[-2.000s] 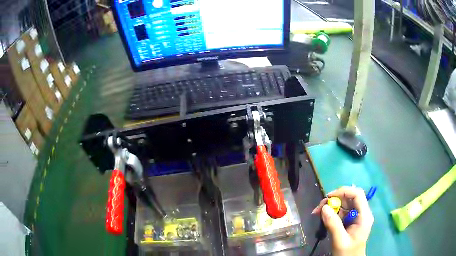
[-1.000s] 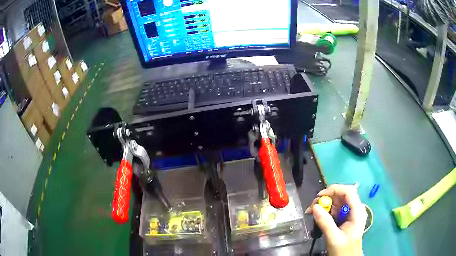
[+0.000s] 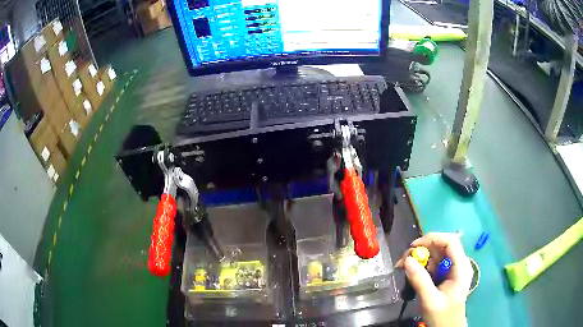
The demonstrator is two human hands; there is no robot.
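My right hand (image 3: 441, 274) is at the lower right, beside the fixture. It holds the adjusting screwdriver (image 3: 420, 256) by its yellow end, thin shaft pointing down, and a blue marker pen (image 3: 444, 264) within the curled fingers. The black test fixture (image 3: 220, 156) stands in front of me. Two power supply boards, a left one (image 3: 243, 276) and a right one (image 3: 345, 268), lie under clear plates in its stations. The left red clamp handle (image 3: 163, 235) and right red clamp handle (image 3: 360, 214) both point down towards me. My left hand is not in view.
A keyboard (image 3: 281, 102) and lit monitor (image 3: 287, 32) stand behind the fixture. A mouse (image 3: 461, 181) lies beside a metal post (image 3: 472, 89). A blue cap (image 3: 482, 240) lies on the teal mat (image 3: 441, 207). A lime-green bar (image 3: 543, 258) lies at right. Stacked cartons (image 3: 61, 96) stand at left.
The view has shifted, so the fixture sits slightly further right and higher. My right hand keeps its hold on the screwdriver and pen beside the fixture. Both clamp handles still point down.
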